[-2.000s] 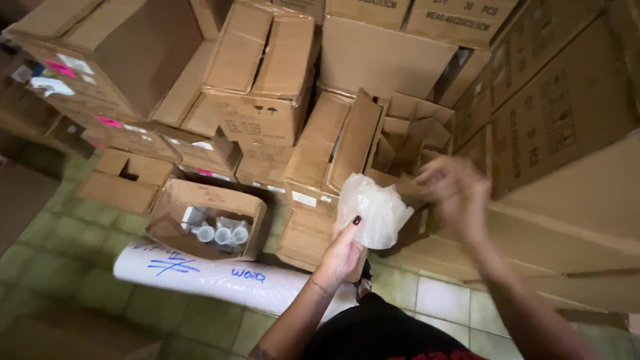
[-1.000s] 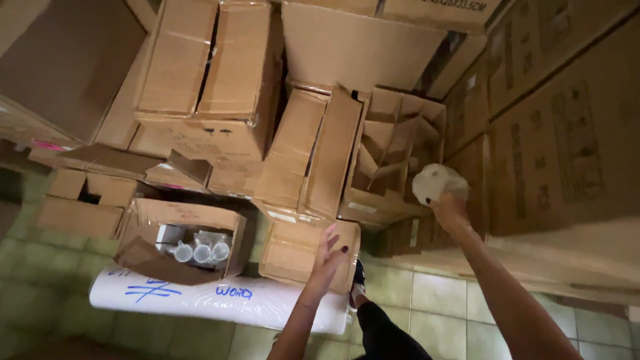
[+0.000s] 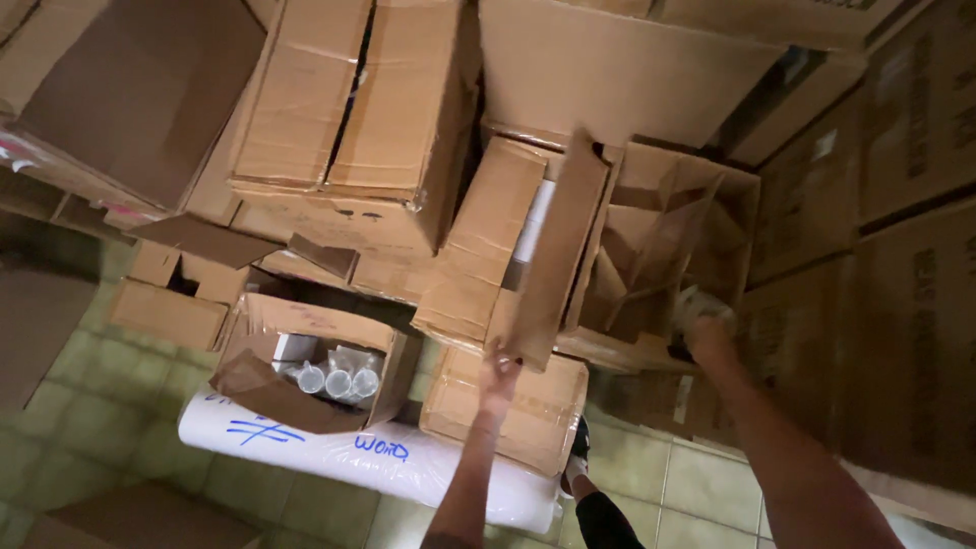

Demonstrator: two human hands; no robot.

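My left hand grips the near end of a raised cardboard flap on a carton; a strip of white shows under the flap. Farther right, my right hand holds a crumpled translucent plastic wrapping at the near right corner of an open box with cardboard dividers. Its fingers are partly hidden by the wrapping and blur.
A small open carton holds several clear wrapped cups. In front lies a white plastic-wrapped roll with blue writing. Large cartons stand behind and stacked cartons at the right. A closed carton sits near my foot.
The wrapping, in my left hand two seconds ago, is now in my right hand, lowered into the divided box's corner. My left hand has taken hold of the flap, which has swung up.
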